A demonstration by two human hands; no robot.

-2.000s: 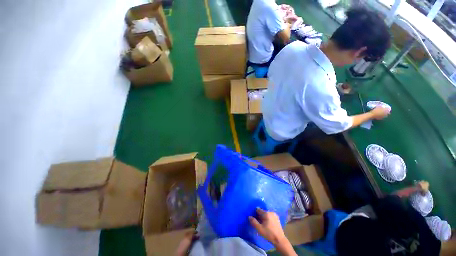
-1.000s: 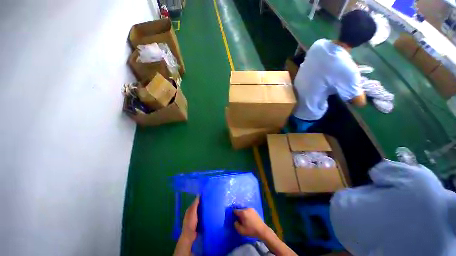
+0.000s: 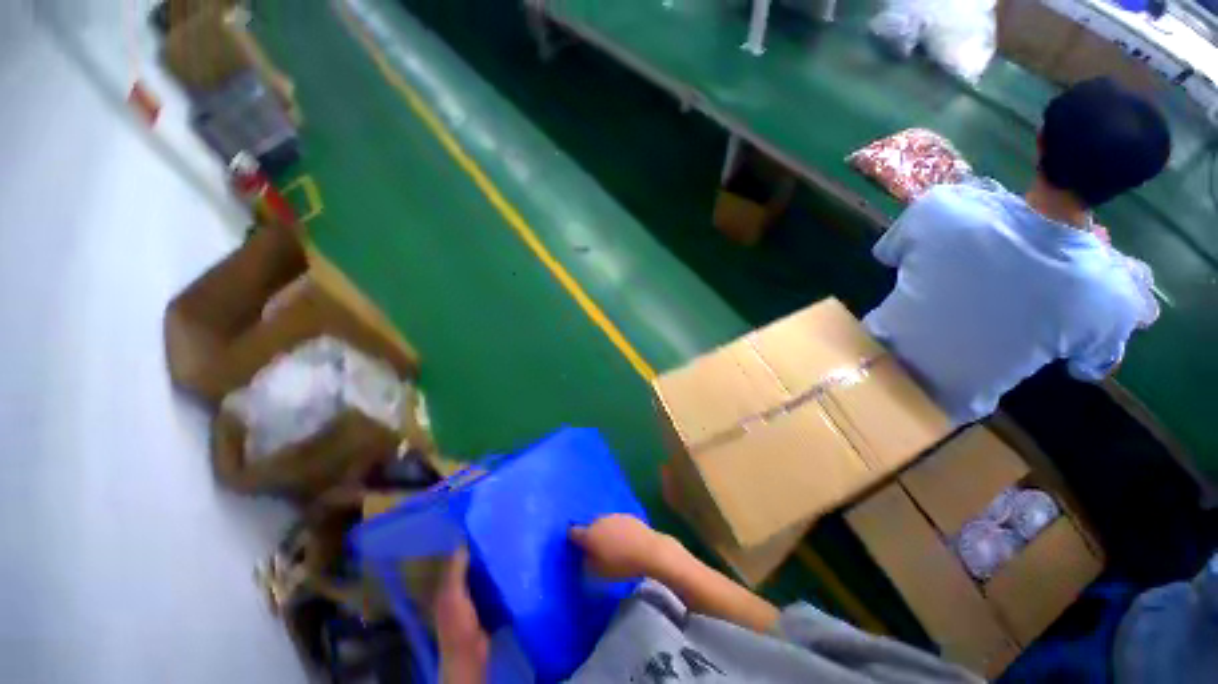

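A bright blue plastic stool is held in front of my body at the lower middle of the view, its square top facing up and towards the right. My right hand grips it at the hole in the seat, fingers tucked in. My left hand is on its left side near the legs; it is blurred and cut off by the bottom edge, with its fingertips against the stool.
A closed carton stands at my right, beside an open carton with fan grilles. Cartons with clear bags line the white wall at left. A seated person works at the green bench. A yellow line runs along the floor.
I have moved forward along the aisle with the stool. The stacked cartons and the seated person are nearer, and the view has tilted. Both hands stay on the stool.
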